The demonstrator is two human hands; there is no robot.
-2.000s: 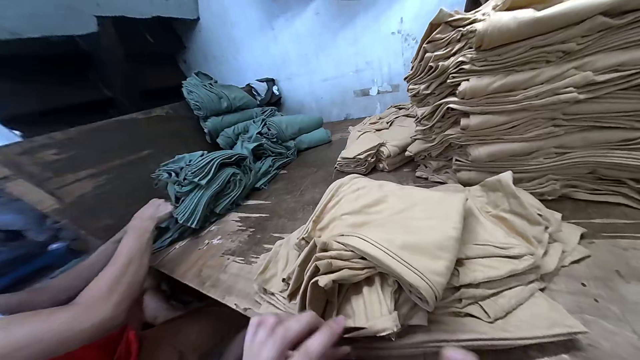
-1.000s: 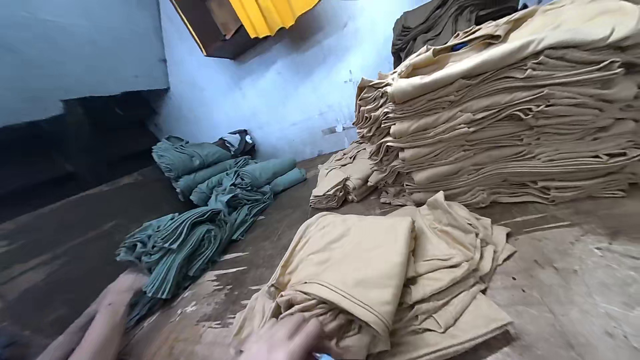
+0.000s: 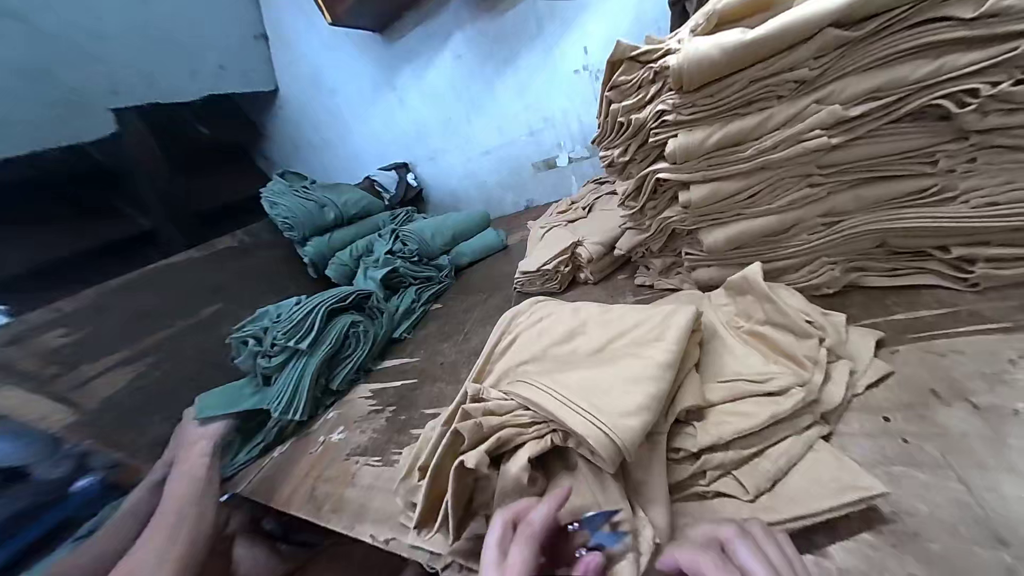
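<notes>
In the head view my left hand holds small metal thread snips, their blades apart and pointing right. The snips are over the near edge of a loose pile of beige fabric pieces with stitched edges. My right hand, cut off by the bottom of the view, is beside the near edge of the same pile; its fingers are partly bent, and whether they grip cloth is hidden. More beige pieces lie crumpled on the pile's right side.
A tall stack of folded beige fabric stands at the back right, a smaller beige bundle beside it. Green fabric bundles lie on the left of the worn wooden table. A co-worker's hand touches a green piece at the left edge.
My right hand, out of view one second ago, shows at the bottom. The snips' blades are now plainly visible at my left hand. A flat green piece now shows at the co-worker's hand.
</notes>
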